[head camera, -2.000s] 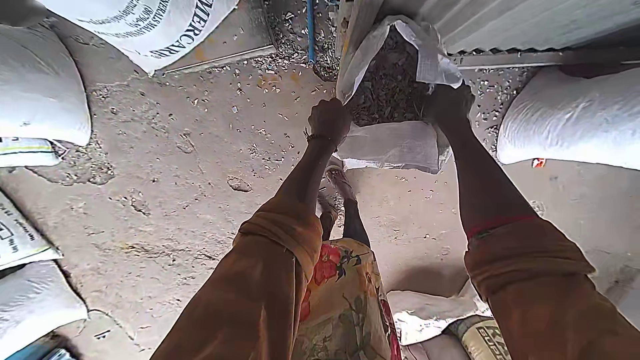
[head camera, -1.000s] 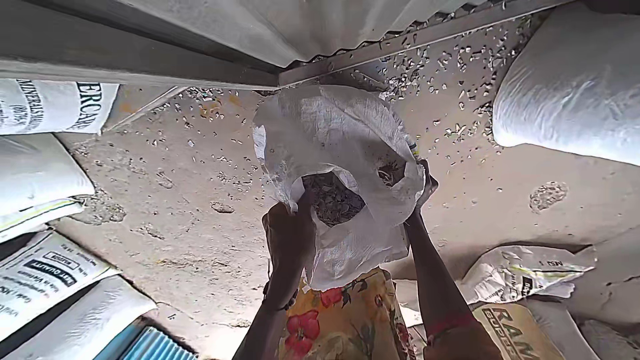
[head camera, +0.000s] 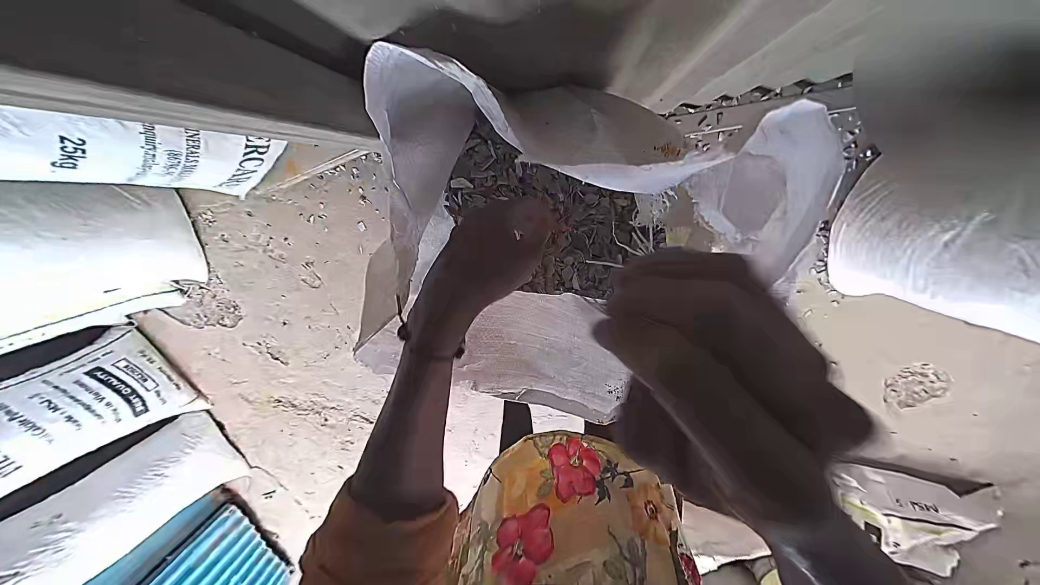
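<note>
A white woven sack stands with its mouth wide apart before me, its rim folded and uneven. Inside lie dark dry flakes with some pale stalks. My left hand reaches over the near left part of the mouth, its fingers low against the flakes; a thin dark band is round the wrist. What its fingertips do is hidden. My right hand is blurred above the near right side of the sack, back of the hand toward me. Its fingers are not clear, and neither is whether it touches the sack.
Filled white sacks lie at the left and right. A blue corrugated sheet is at the lower left. Corrugated metal borders the far side. Flakes are scattered on the floor. Printed empty-looking bags lie lower right.
Both hands have left the sack's rim, which they were at one second ago. The left is now over the mouth, the right above its near right side. The sack's mouth is wider apart.
</note>
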